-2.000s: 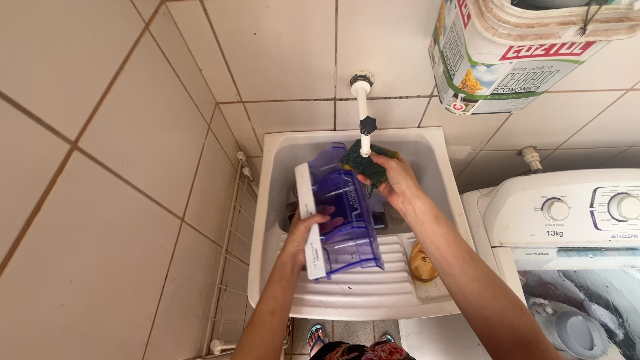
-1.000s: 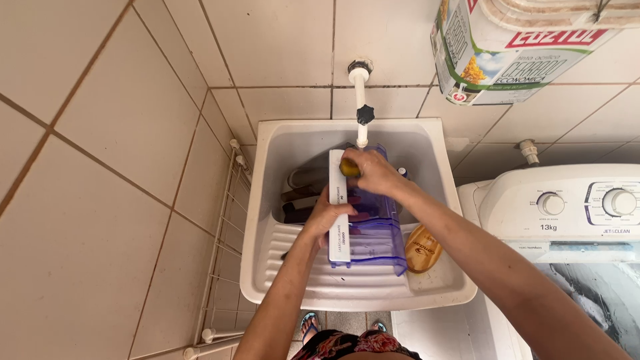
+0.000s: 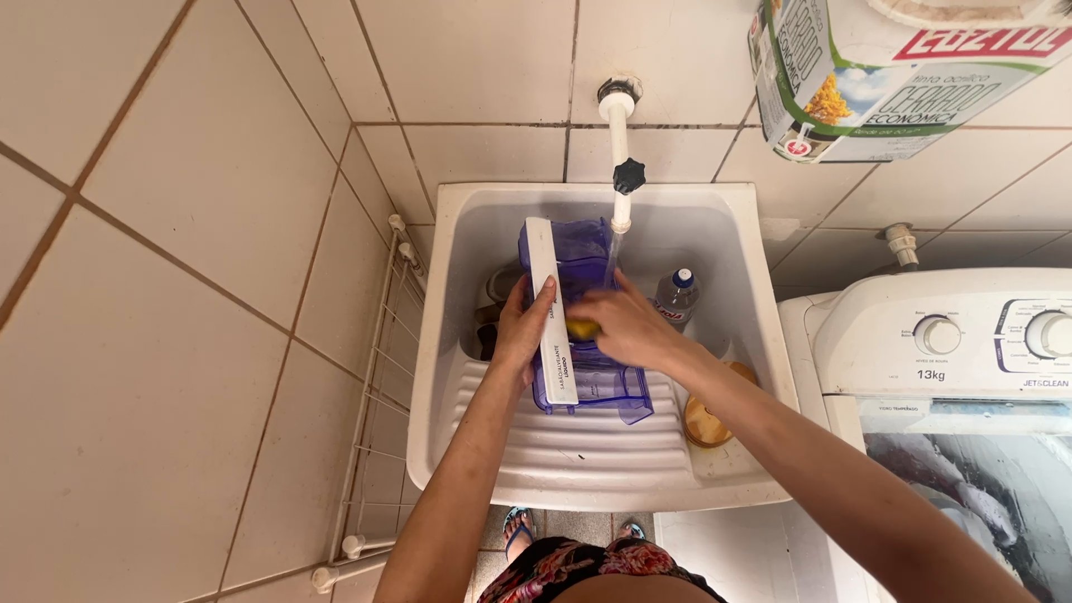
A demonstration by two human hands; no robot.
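Observation:
A translucent blue plastic detergent drawer (image 3: 599, 381) with a white front strip is held over the white laundry sink (image 3: 586, 494). My left hand (image 3: 521, 331) grips its left side, thumb on the white strip. My right hand (image 3: 624, 322), slightly blurred, presses a yellow and green sponge (image 3: 582, 327) inside the drawer. Water runs from the white tap (image 3: 621, 201) with a black knob, just behind my right fingers. My fingers partly hide the sponge.
A clear bottle (image 3: 677, 293) with a blue and white cap stands in the basin. An amber-coloured dish (image 3: 708, 423) lies at the right. The washing machine (image 3: 946, 335) adjoins the sink; a paint bucket (image 3: 904, 92) is above it. A wire rack (image 3: 377, 402) stands left.
The tap now runs, where no stream shows earlier. My right hand has moved from the drawer's far end down into its middle. The bottle has come into fuller view.

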